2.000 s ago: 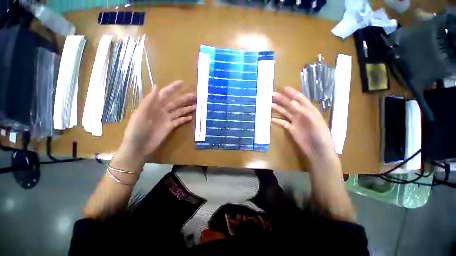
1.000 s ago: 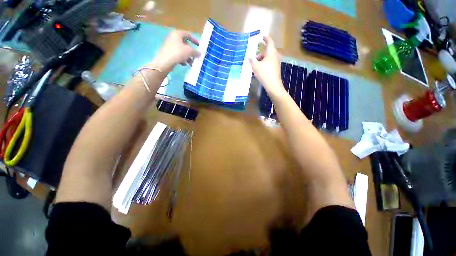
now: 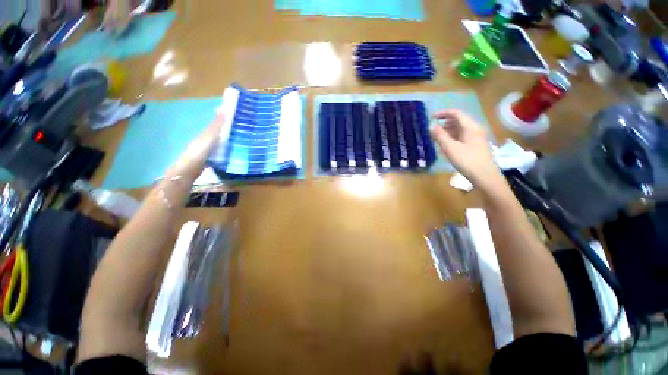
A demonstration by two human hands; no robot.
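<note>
The blue panel with white strips on two edges lies on the far left mat, its near and far edges curling up. My left hand is at the panel's left edge, blurred; its fingers are mostly hidden, so its hold cannot be told. My right hand is at the right side of the dark unfinished cell strings on the middle mat, with thumb and fingers apart and nothing seen in them. The small cell piece lies nearer, below the panel.
Long ribbon and a white strip pile lie left; short ribbon and white strips lie right. A dark cell stack, red spool and green bottle stand beyond. Another person's hand shows top left.
The panel, held up in both hands, has been laid down on the left mat. My right hand has left it and moved right to the dark cell strings. The view has turned.
</note>
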